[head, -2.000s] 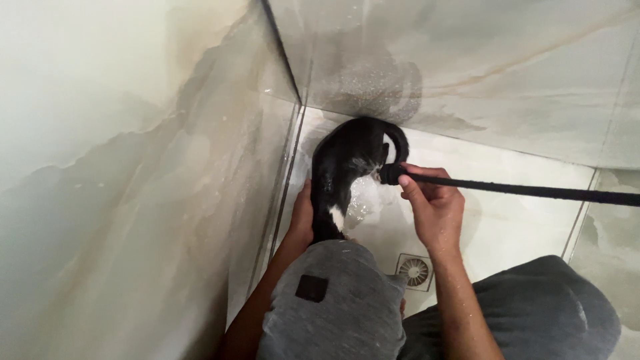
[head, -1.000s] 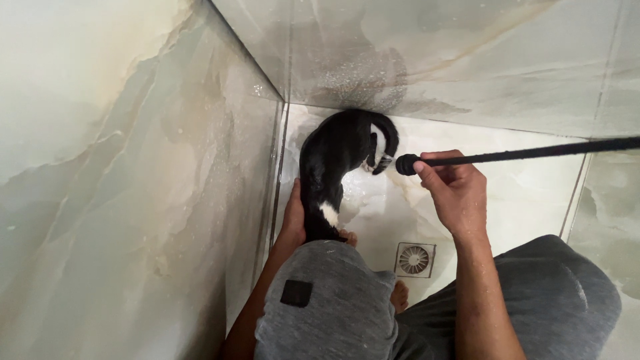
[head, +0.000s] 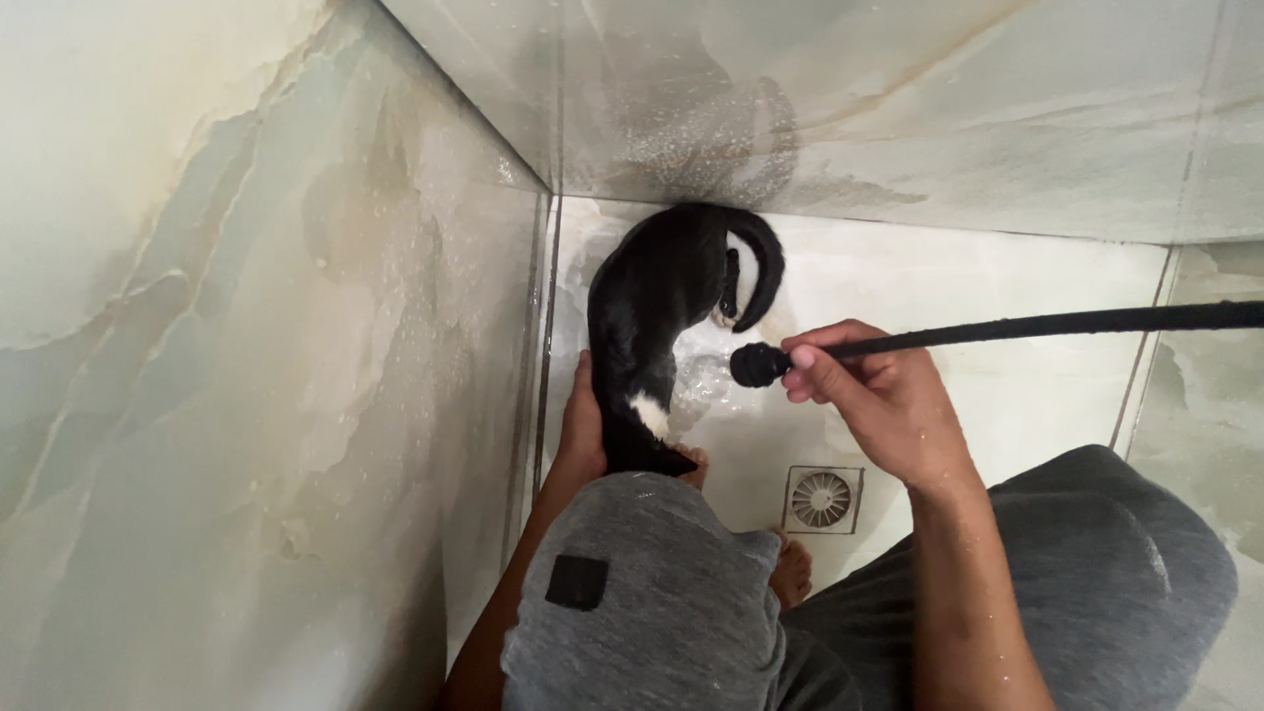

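A wet black cat with a white patch stands on the pale tiled floor, its back toward the corner walls and its tail curled round to the right. My left hand rests against the cat's left side, low near its shoulder; part of the hand is hidden behind the cat and my knee. Between the thumb and fingers of my right hand is the black end of a hose, which points left toward the cat's belly and legs. Water splashes on the floor below the hose end. The cat's face is hidden.
Marbled walls meet in a corner behind the cat, with a wet patch on the back one. A square floor drain lies right of the cat. My knees in grey trousers and my bare foot are close by.
Two seconds ago the hose end was against the cat's hindquarters; my right hand has since drawn it away, and it is now lower and apart from the cat. My left hand stays at the cat's side.
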